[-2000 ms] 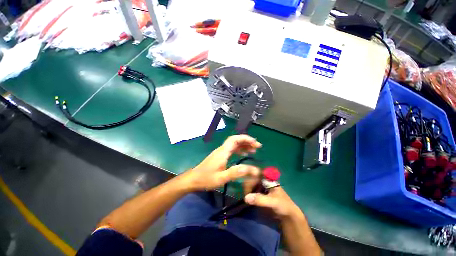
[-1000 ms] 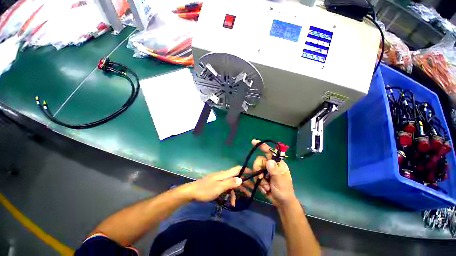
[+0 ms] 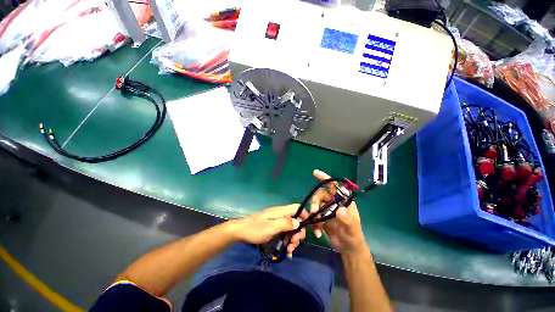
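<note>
A black cable assembly (image 3: pixel 303 211) with a red-capped connector is looped into a small coil over the bench's front edge. My left hand (image 3: pixel 277 224) grips the lower left part of the coil. My right hand (image 3: pixel 341 222) holds the coil at its connector end, with the fingers partly around it. The connector end is close to the metal slot of the tying machine (image 3: pixel 380 159); whether they touch cannot be told. Another black cable assembly (image 3: pixel 163 113) with a red connector lies in a curve on the green bench (image 3: pixel 76 100) at the left.
The beige winding machine (image 3: pixel 341 79) stands behind my hands, with its grey disc (image 3: pixel 274 103) at the left. A white paper sheet (image 3: pixel 204 128) lies beside it. A blue bin (image 3: pixel 447 213) of coiled cables stands right. Bagged orange wires (image 3: pixel 198 58) lie behind.
The cable has gone from a blurred handful to a clear loop between my hands. The connector end has moved up and right, nearer the tying slot. The camera view has shifted slightly.
</note>
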